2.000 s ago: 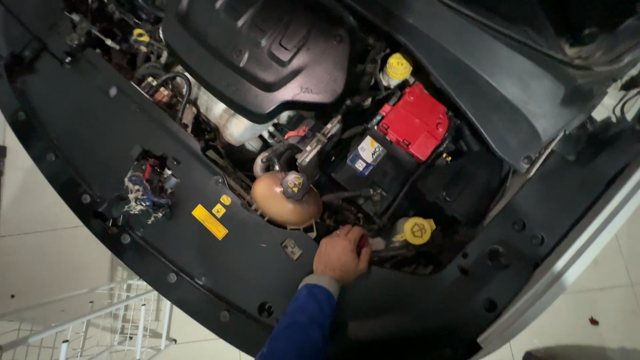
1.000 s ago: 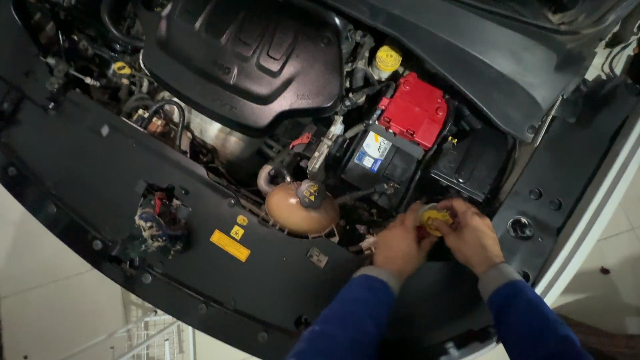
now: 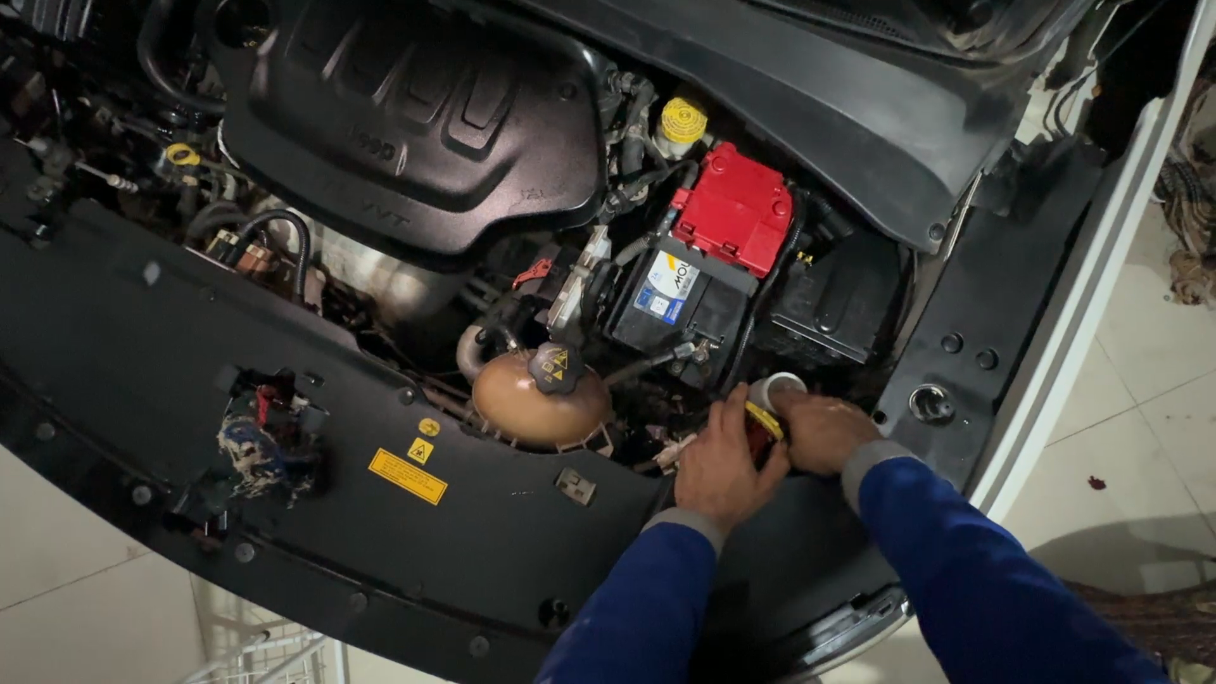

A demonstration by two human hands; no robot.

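Both my hands meet low in the engine bay, just below the black car battery [image 3: 698, 304] with its red terminal cover [image 3: 736, 209]. My left hand [image 3: 724, 470] has its fingers curled round the yellow cap [image 3: 763, 420], which is tilted on edge. Beside it, my right hand [image 3: 826, 429] is at the pale round filler neck [image 3: 781, 384], its fingertips partly hidden; whether it grips the neck or the cap's rim does not show. To the left sits the brown coolant expansion tank [image 3: 541, 404] with a black cap [image 3: 556, 368].
A black engine cover [image 3: 408, 123] fills the upper left. Behind the battery stands a reservoir with a yellow cap [image 3: 684, 121]. The black front panel [image 3: 351, 399] has an opening with tangled wires [image 3: 266, 437]. A white wire rack [image 3: 271, 655] stands on the tiled floor below.
Two seconds ago one hand was in view; now both are at the filler. The yellow cap, seated then, is now tilted off the pale neck.
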